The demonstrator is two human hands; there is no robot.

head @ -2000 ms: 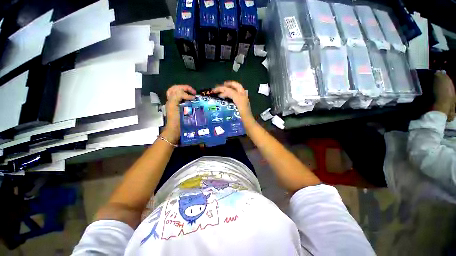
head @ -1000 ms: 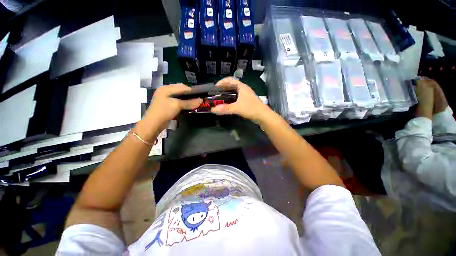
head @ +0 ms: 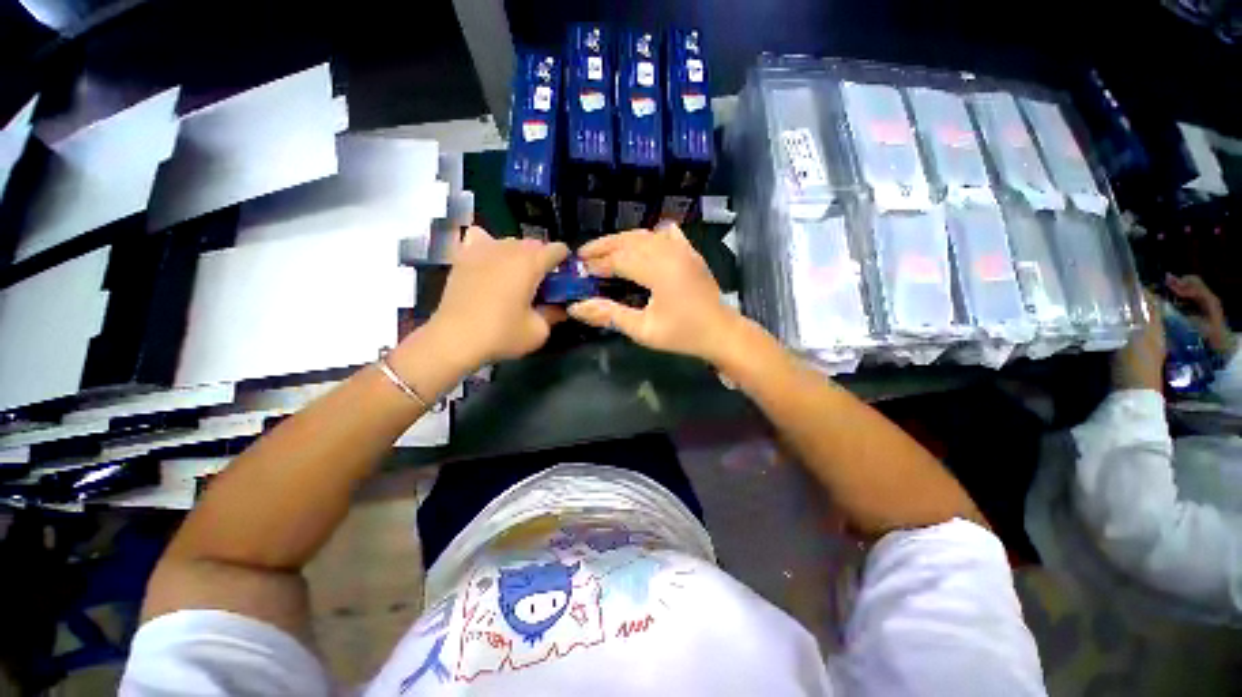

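A dark blue retail box [head: 572, 282] is held upright on the bench's near side, mostly hidden between my hands. My left hand [head: 497, 297] grips its left end. My right hand [head: 657, 293] grips its right end, thumb and fingers around the edge. Several finished blue-black boxes [head: 593, 120] stand in a row just behind my hands, with small white print on their narrow sides.
Open white box blanks [head: 307, 279] lie piled at the left. A clear device tray [head: 751, 245] with two rows of pale wrapped devices stands at the right. Another person's white sleeve [head: 1141, 456] and hands are at the far right. Small white scraps lie on the green bench [head: 545, 402].
The box lay with its colourful face up, then was turned so black and red lettering showed; now a narrow blue side shows. Both hands are closer together on it.
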